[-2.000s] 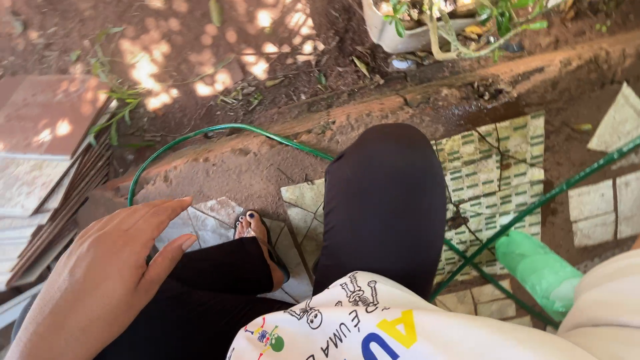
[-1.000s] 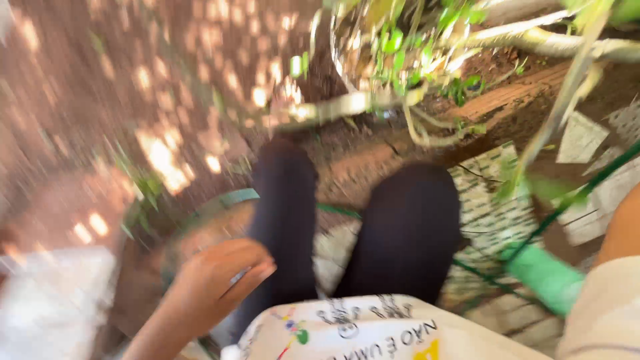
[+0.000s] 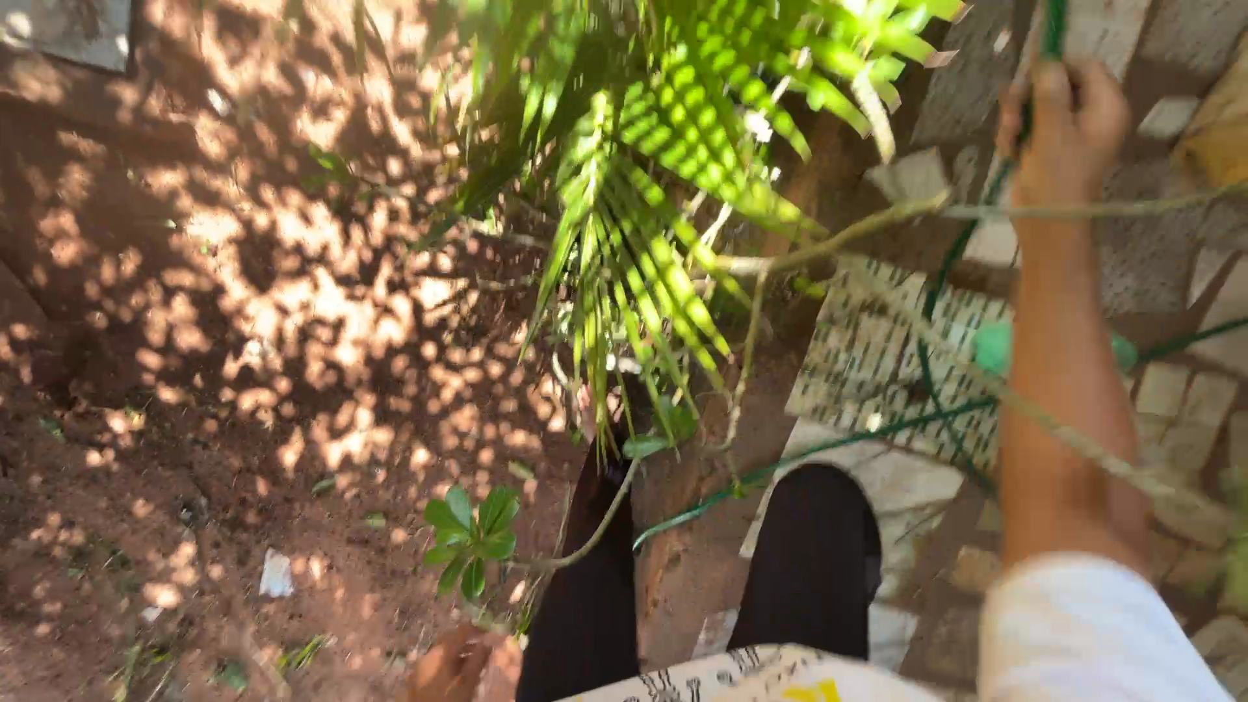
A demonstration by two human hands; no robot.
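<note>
My right hand reaches to the top right with its fingers closed around a green garden hose. The hose runs down behind the forearm and loops over the paving. My left hand is low in the view, blurred and partly cut off by the bottom edge, beside my left leg; its fingers and anything in them cannot be made out. A green plastic bottle lies behind my right forearm, on or near the patterned tiles.
A palm frond and bare branches hang across the middle. Patterned tile paving lies at right, dappled red soil at left. A leafy sprig stands near my left leg. A yellowish object sits at far right.
My right hand has come into view, holding the hose. My left hand is lower in the view. One leg now reaches onto the soil side, and the view has shifted toward the plants.
</note>
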